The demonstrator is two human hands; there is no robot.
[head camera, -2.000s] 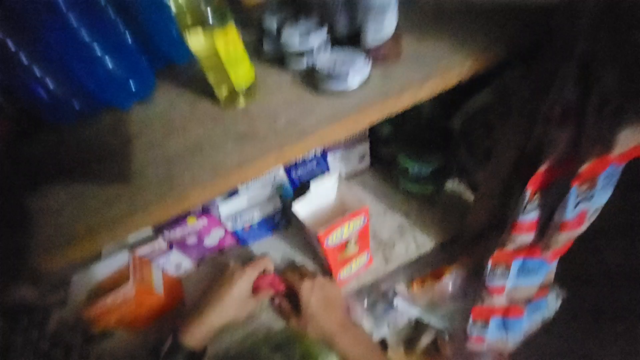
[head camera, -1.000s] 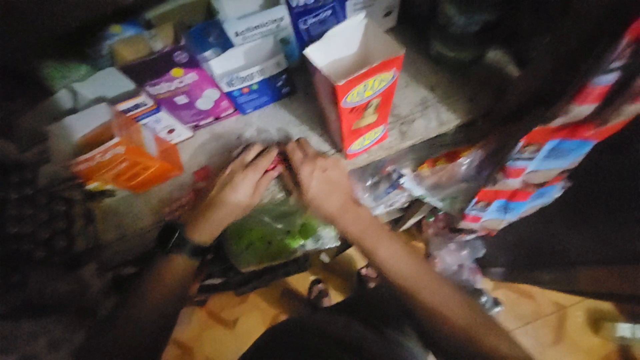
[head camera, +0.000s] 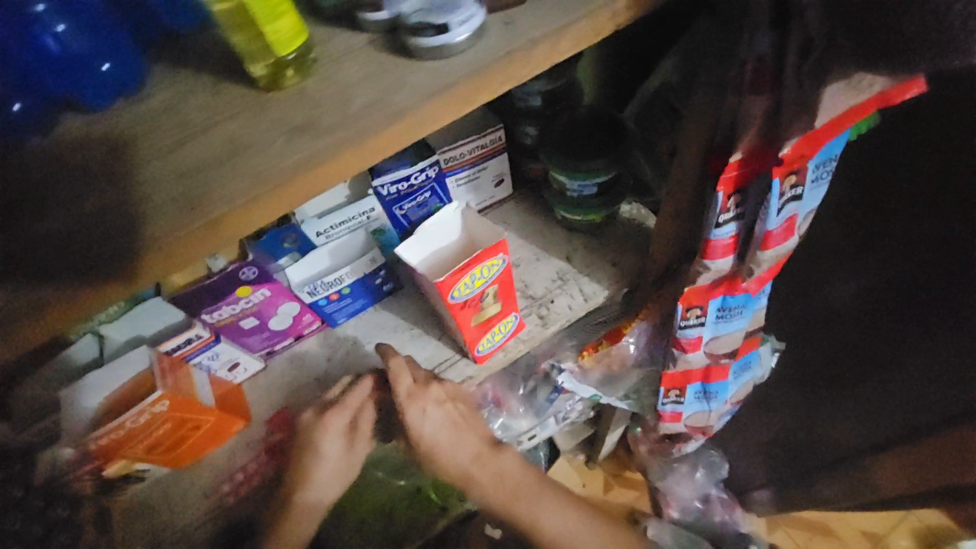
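Note:
My left hand (head camera: 339, 435) and my right hand (head camera: 431, 412) are close together over the front of a worn lower shelf (head camera: 560, 267). A small dark thing shows between the fingers, too blurred to name, and whether either hand grips it is unclear. Just beyond my right hand stands an open red Tap-On carton (head camera: 480, 301), its inside pale. A purple Tabcin box (head camera: 263, 309) and a blue and white box (head camera: 343, 282) are behind my left hand. To the left, an open orange carton (head camera: 175, 427) leans over. Below the hands lies a green thing in clear plastic (head camera: 396, 488).
A wooden upper shelf (head camera: 305, 145) overhangs the boxes, with a yellow bottle (head camera: 267, 46) and blue containers (head camera: 69, 53) on it. Dark stacked tubs (head camera: 583, 183) stand at the back. Strips of Quaker sachets (head camera: 709, 328) hang at right, beside loose plastic packaging (head camera: 534, 396).
The view has tilted up since one second ago, bringing the upper shelf back in. The red thing seen at my fingers in both earlier frames no longer shows there.

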